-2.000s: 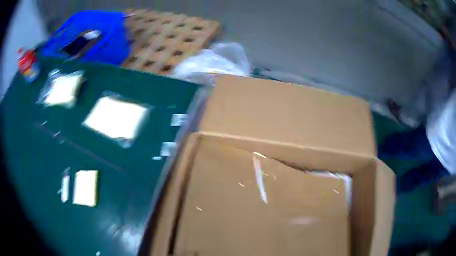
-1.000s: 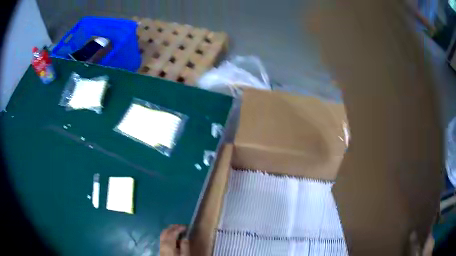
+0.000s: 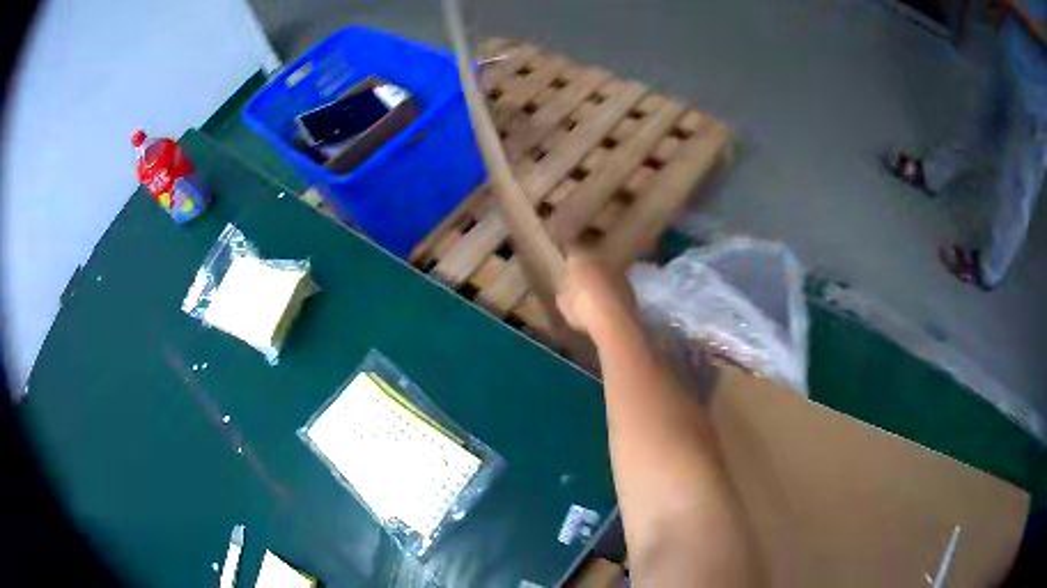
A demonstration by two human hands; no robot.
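My right hand [image 3: 588, 296] grips a brown cardboard sheet [image 3: 496, 149], seen nearly edge-on and blurred, beyond the far edge of the green table [image 3: 138, 345]. My forearm reaches up from the bottom, right of centre. My left hand is not in view. A brown carton flap [image 3: 861, 482] shows at the lower right; the inside of the carton is out of the picture. Two clear bags of sticker sheets lie on the table, one near the middle [image 3: 390, 459] and one farther back [image 3: 253, 301].
A red bottle [image 3: 170, 178] stands at the far left of the table. Beyond the table are a blue bin [image 3: 413, 172] holding a dark object, a wooden pallet [image 3: 620, 126] and a crumpled clear bag [image 3: 735, 293]. A person's legs and feet show at the upper right.
The view has turned left. The cardboard sheet, first lying in the carton and then lifted on the right, is now out past the table's far edge. My left hand has left the picture.
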